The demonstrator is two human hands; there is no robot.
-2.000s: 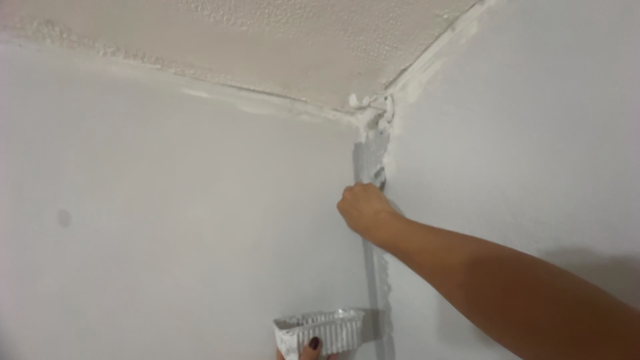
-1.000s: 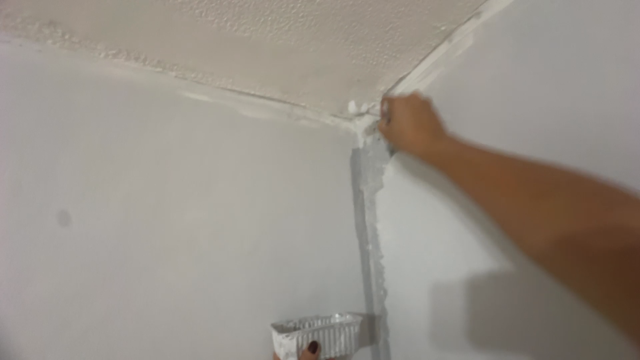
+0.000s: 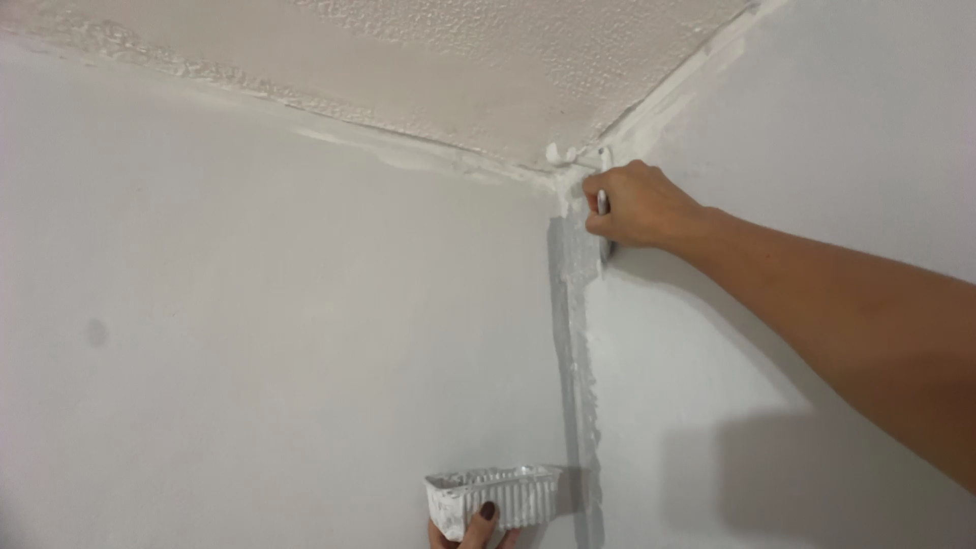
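Note:
My right hand (image 3: 637,204) is closed around a small tool with a light handle end (image 3: 602,203), held against the right wall just below the ceiling corner. Most of the tool is hidden by my fingers, so its kind cannot be told. At the bottom, my left hand (image 3: 476,530) grips a ribbed plastic tub (image 3: 507,496) smeared with white paint or filler. Down the corner between the two walls runs a wet-looking grey-white band (image 3: 576,343) with a ragged right edge.
Above is a textured ceiling (image 3: 488,69), with white strokes along its joints with both walls. A white lump (image 3: 560,154) and a thin piece stick out at the corner. The left wall (image 3: 267,305) has a small grey spot (image 3: 97,333).
My right hand has moved up from the vertical corner band to the right wall near the ceiling corner. My left hand has stayed low with the tub.

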